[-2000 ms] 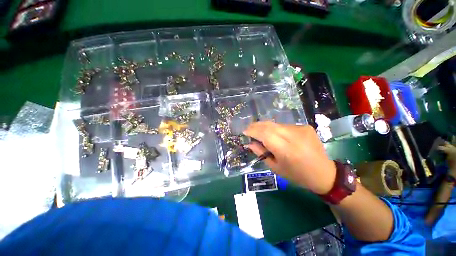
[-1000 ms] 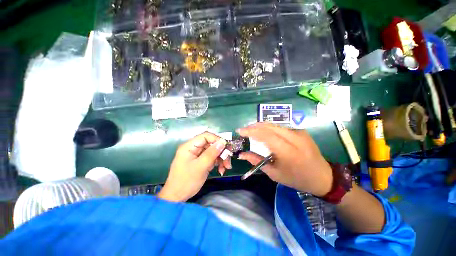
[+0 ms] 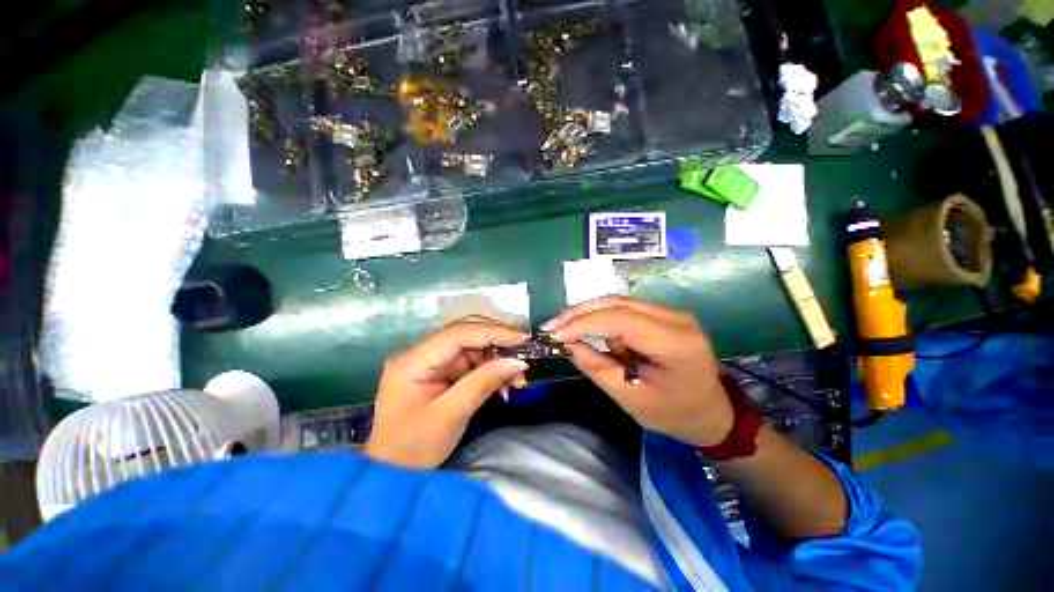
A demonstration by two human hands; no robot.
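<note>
A small dark and silver circuit board (image 3: 529, 348) is held between both hands near the bench's front edge. My left hand (image 3: 437, 387) pinches its left end between thumb and fingers. My right hand (image 3: 657, 361) holds its right end with thumb and forefinger. A thin dark tool (image 3: 631, 368) shows only as a short end among the right fingers; the rest is hidden. The clear compartment tray (image 3: 485, 185) lies beyond the hands, with clusters of gold-silver parts in its pockets.
A battery-like labelled card (image 3: 628, 235) and blue pick (image 3: 682, 242) lie beyond the hands. Green clips (image 3: 730, 185) rest on white paper (image 3: 772, 222). An orange electric screwdriver (image 3: 876, 312) is at right, a white fan (image 3: 127, 448) at left, bubble wrap (image 3: 116, 254) behind it.
The right hand left the tray and met the left hand at the board. Since the second frame, the hands have shifted slightly left and the board has turned flatter. The view has shifted.
</note>
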